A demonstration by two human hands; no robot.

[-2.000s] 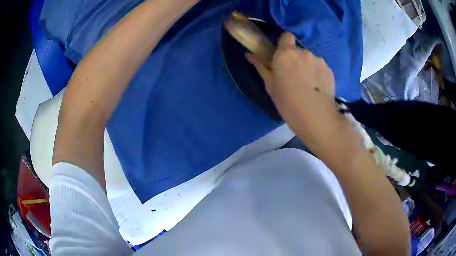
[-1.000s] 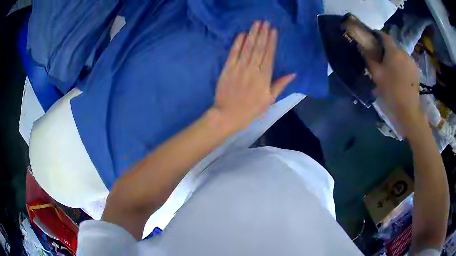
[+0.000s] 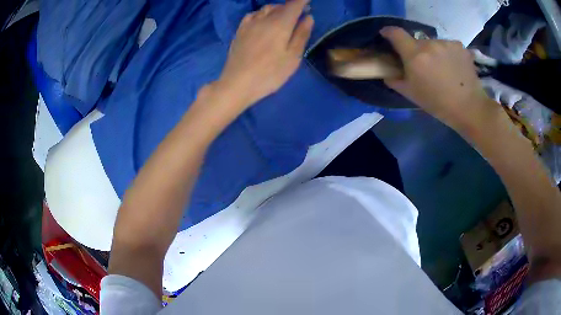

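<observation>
The blue garment lies spread over the cream padded form, with its lower edge hanging towards me. My left hand is on the garment near the top of the view. Its thumb and forefinger are apart, the other fingers are partly hidden, and I cannot tell if it pinches cloth. My right hand is shut on the tan handle of the dark steam iron. The iron lies over the right part of the garment with its pointed tip to the left, close to my left hand.
The white table cover shows below the garment. Gathered blue cloth is at the upper left. A red basket is at lower left. A cardboard box stands on the green floor at lower right. A dark hose trails right.
My right hand has brought the iron left from beyond the garment's right edge onto it. My left hand, flat on the cloth one second ago, has moved up and left. The lower cloth edge has shifted.
</observation>
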